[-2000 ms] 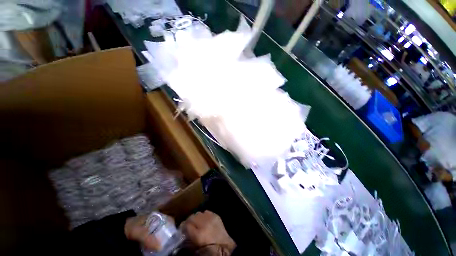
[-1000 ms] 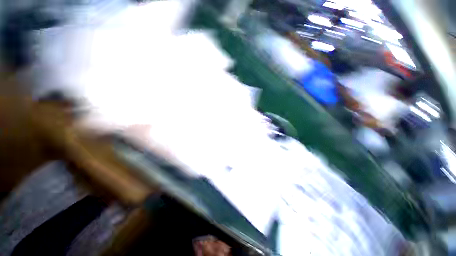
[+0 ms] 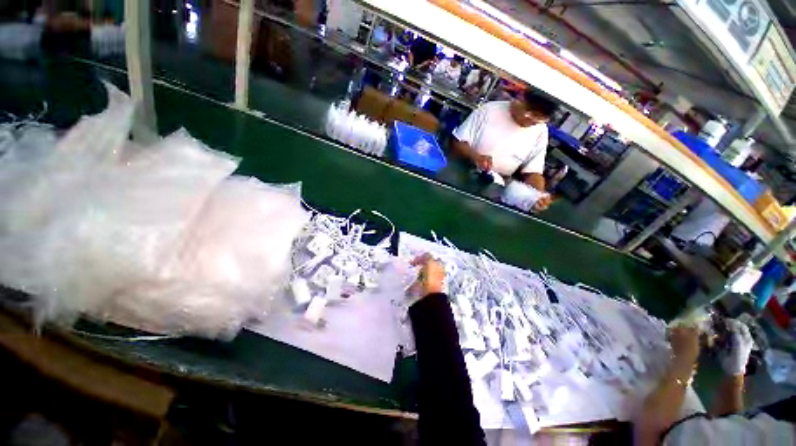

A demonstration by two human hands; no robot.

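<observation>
My right hand [image 3: 430, 274], in a dark sleeve, reaches over the left edge of a large heap of white corded units [image 3: 515, 335]. Its fingers point left and down among the cords; whether they grip a unit cannot be told. A smaller heap of white units with looping cords [image 3: 332, 266] lies left of the hand on a pale sheet [image 3: 358, 340]. A big loose pile of milky bubble bags [image 3: 174, 235] lies further left on the green surface. My left hand is not in view.
The brown carton's edge [image 3: 87, 370] is at lower left. Across the line are a blue bin [image 3: 419, 146], upright white parts [image 3: 356, 131] and a person [image 3: 511, 135]. Another person's arm [image 3: 668, 383] and gloved hand [image 3: 737, 347] are at right. Shelf posts [image 3: 243, 57] stand behind.
The view has swung right, and the carton is mostly out of it. My right hand has moved from beside the carton to the heap of units. My left hand and the bagged unit have left view.
</observation>
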